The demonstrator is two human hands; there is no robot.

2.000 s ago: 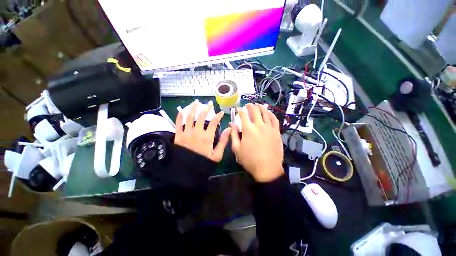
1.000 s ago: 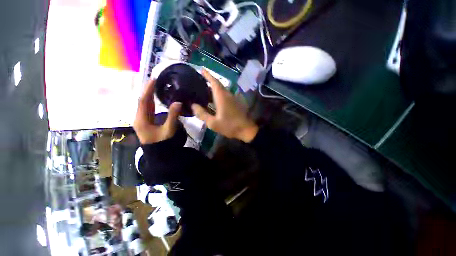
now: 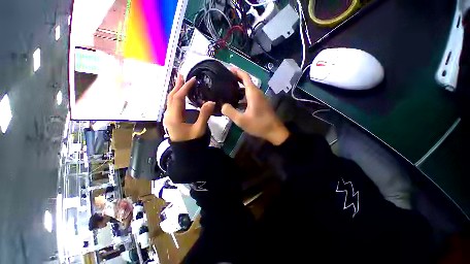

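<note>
The picture is turned sideways. A dome camera's black ball [image 3: 215, 86] is in front of me at the bench edge, with part of its white housing [image 3: 191, 63] behind it. My left hand [image 3: 186, 111] holds the ball on one side, fingers spread along its rim. My right hand [image 3: 256, 109] holds the other side, with its thumb near my left thumb. A monitor [image 3: 116, 77] beyond shows a split picture with a yellow, magenta and blue area. The ball's lens is not clearly visible.
A white mouse [image 3: 347, 68] lies on the dark mat. Grey connectors [image 3: 284, 76] and tangled cables [image 3: 219, 23] lie near the camera, with a yellow tape roll [image 3: 334, 21] beyond. More white cameras [image 3: 172, 216] stand to the side. A person [image 3: 111, 211] is in the background.
My hands went from the spot by the tape roll to the camera ball and now hold it. The view has turned sideways. The monitor picture has changed in its pale part.
</note>
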